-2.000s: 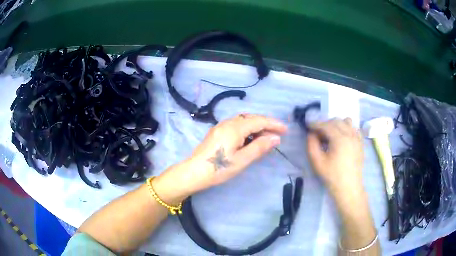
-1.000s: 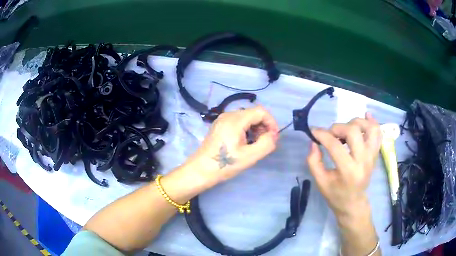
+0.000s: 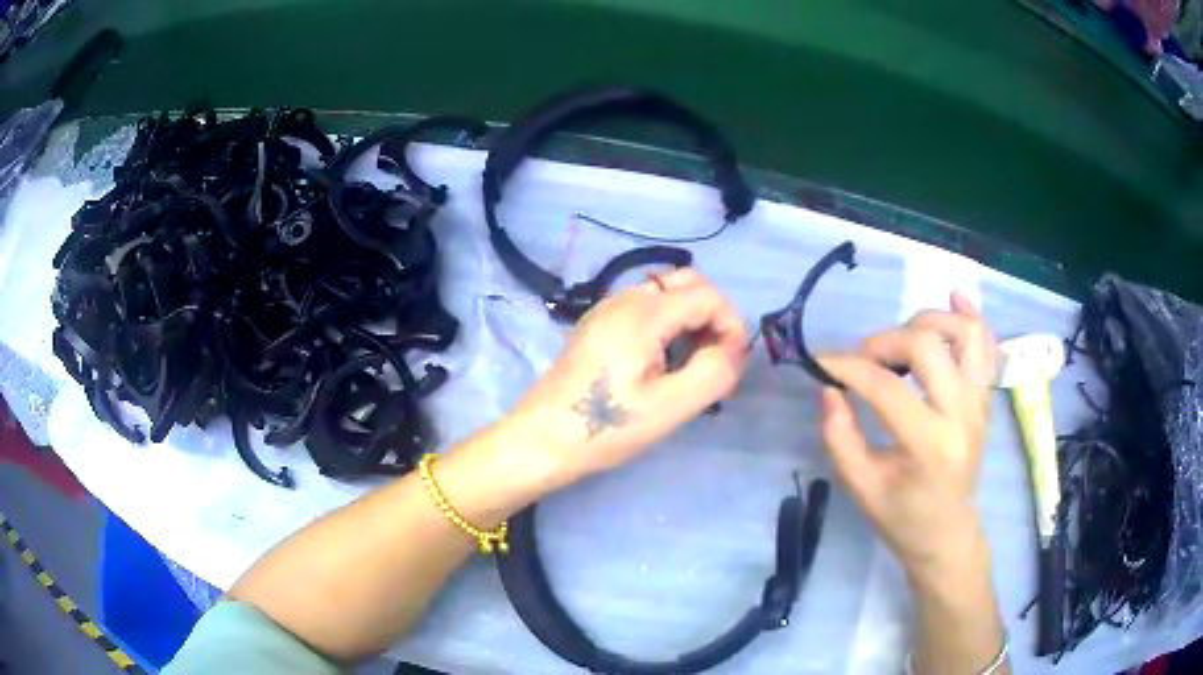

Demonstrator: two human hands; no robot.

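My right hand point(image 3: 917, 409) pinches one arm of a black C-shaped yoke point(image 3: 789, 327) between thumb and fingers, its stub facing left. My left hand point(image 3: 656, 369) is closed at the fingertips beside the stub, on a thin dark wire point(image 3: 755, 340); most of what lies inside the fingers is hidden. One black headband point(image 3: 610, 103) lies behind my left hand, with a yoke point(image 3: 643, 260) at its left end and a thin wire. A second headband point(image 3: 567, 633) lies in front, below my hands, open end up.
A large tangled heap of black yokes point(image 3: 238, 290) is at left. A white-headed hammer point(image 3: 1034, 409) lies at right, beside thin black parts point(image 3: 1115, 501) in clear plastic point(image 3: 1168, 356). A green conveyor belt point(image 3: 858, 119) runs behind the white sheet point(image 3: 871, 541).
The yoke in my right hand came up clear of the blur, turned its stub to the left, and is now closer to my left fingertips. The whole view shifted slightly.
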